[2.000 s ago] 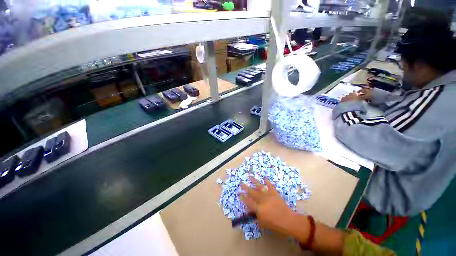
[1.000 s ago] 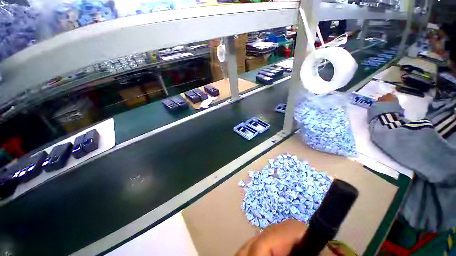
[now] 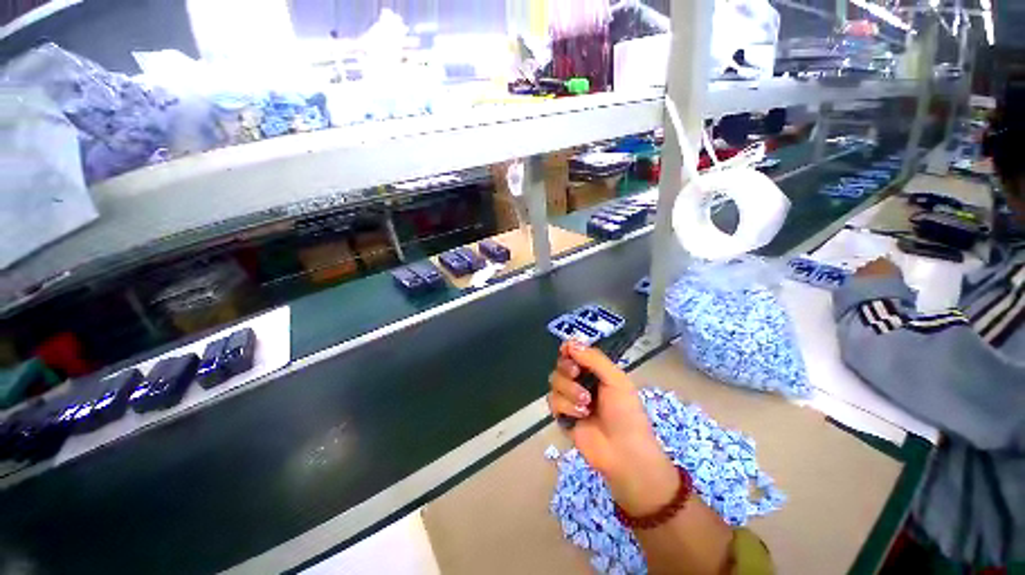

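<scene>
My right hand (image 3: 601, 410), with a red bead bracelet, is raised over the near edge of the conveyor. Its fingers are curled around a black pen-like tool (image 3: 576, 411), mostly hidden in the palm. The thumb and fingertip are pinched together; whether a small part is between them cannot be told. Blue housings (image 3: 589, 323) lie on the belt just behind the fingertips; contact cannot be told. A heap of small light blue parts (image 3: 719, 461) lies on the brown board (image 3: 832, 483), partly hidden by my wrist and forearm. My left hand is not in view.
A bulging clear bag of blue parts (image 3: 736, 331) stands beside the upright post (image 3: 671, 225), below a hanging white roll (image 3: 733, 213). A shelf (image 3: 371, 152) crosses above. Dark units (image 3: 165, 383) stand beyond the belt (image 3: 371, 404). A person's sleeve (image 3: 922, 348) is at the right.
My right hand was over the heap, then low and close with the black tool upright. It is now raised at the belt edge, fingertips by the housings. The view has tilted up.
</scene>
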